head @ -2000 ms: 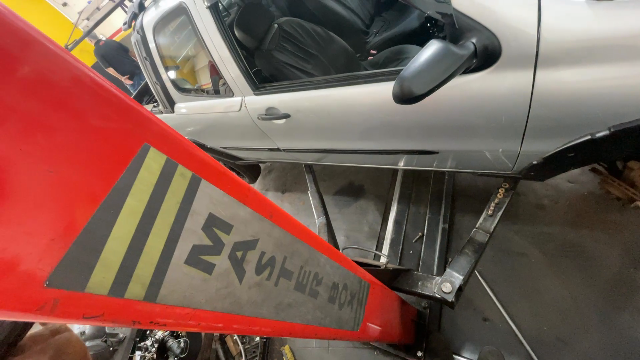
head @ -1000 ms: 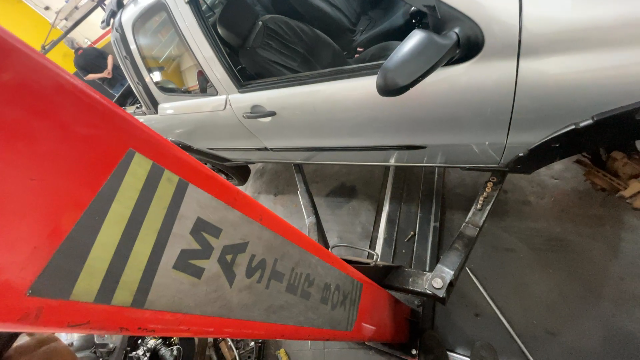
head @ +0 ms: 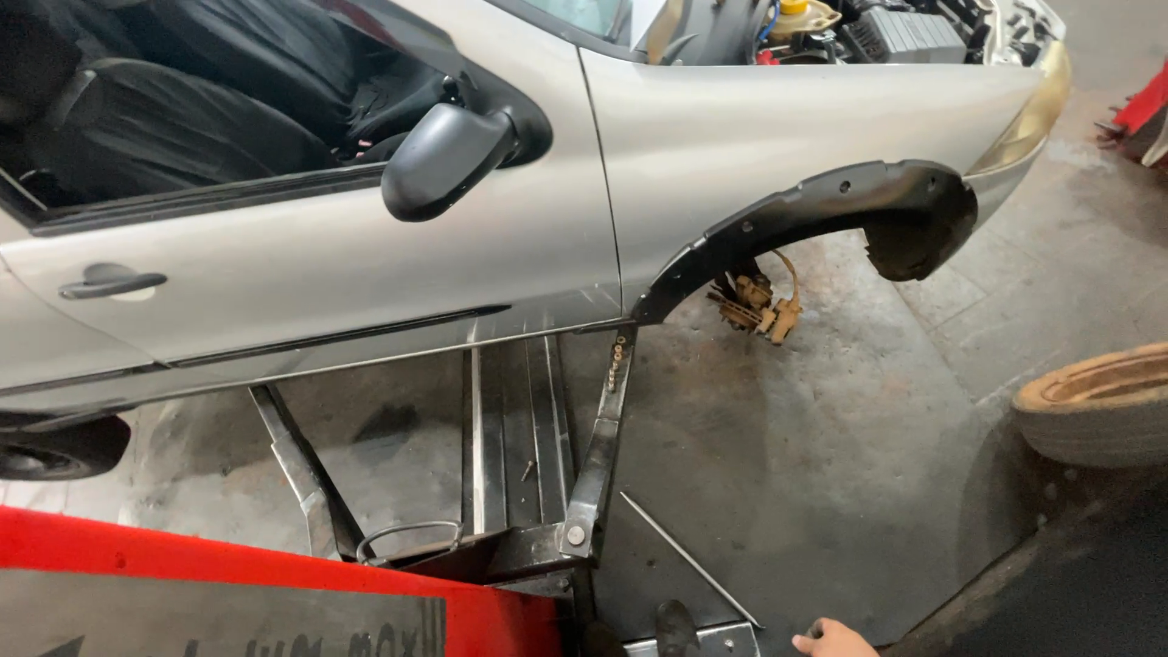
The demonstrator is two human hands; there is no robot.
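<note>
At the bottom edge, right of centre, part of my right hand shows, with its fingers bent; most of it is cut off, and whether it holds anything cannot be told. Near it on the floor lies a thin metal rod. My left hand is out of view. A silver car rests on the arms of a vehicle lift; one lift arm reaches under the sill behind the front wheel arch. The front wheel is off, and a rusty brake caliper and hub hang below the black wheel arch trim.
The red lift post fills the lower left. A tyre lies at the right, above a dark surface at the lower right corner. The engine bay is open at the top. A red object stands at the far right.
The view has swung toward the car's front, bringing the wheel arch, engine bay and tyre into sight. Part of my right hand now shows at the bottom edge.
</note>
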